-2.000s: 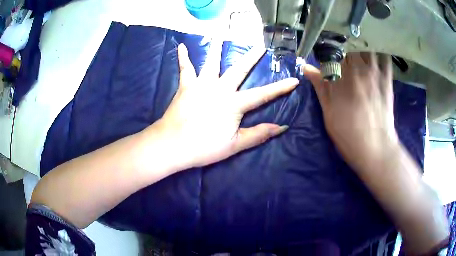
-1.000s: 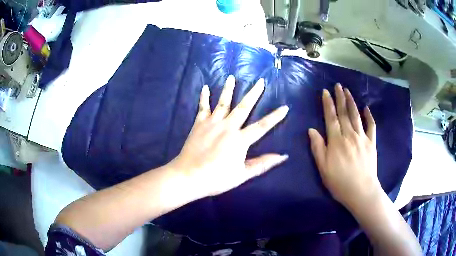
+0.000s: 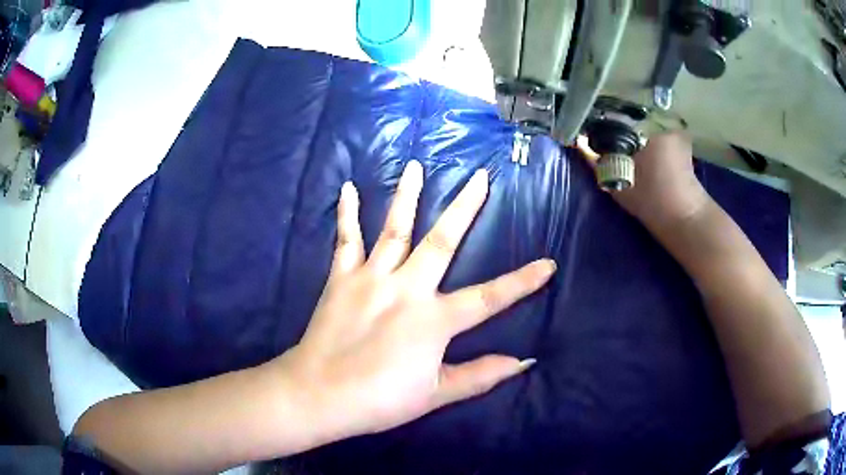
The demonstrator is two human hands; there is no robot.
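Note:
The shiny navy quilted panel (image 3: 250,213) lies under the presser foot (image 3: 520,147), with puckers around the foot and channels to its left. My left hand (image 3: 399,306) is flat on the panel with fingers spread, left of and below the foot. My right hand (image 3: 654,176) is at the right of the foot, partly behind the round tension knob (image 3: 615,173); its fingers are mostly hidden by the machine head, so its grip cannot be told.
The cream-grey machine head (image 3: 751,93) fills the upper right. A bright blue oblong piece (image 3: 393,28) is at the top. A navy strip (image 3: 70,125) and a pink-red spool (image 3: 25,83) are at the upper left. The white table (image 3: 153,102) shows around the panel.
Since one second ago, my right hand has moved up from the flat panel to beside the foot. The view has shifted closer to the machine head. My left hand stays spread on the panel.

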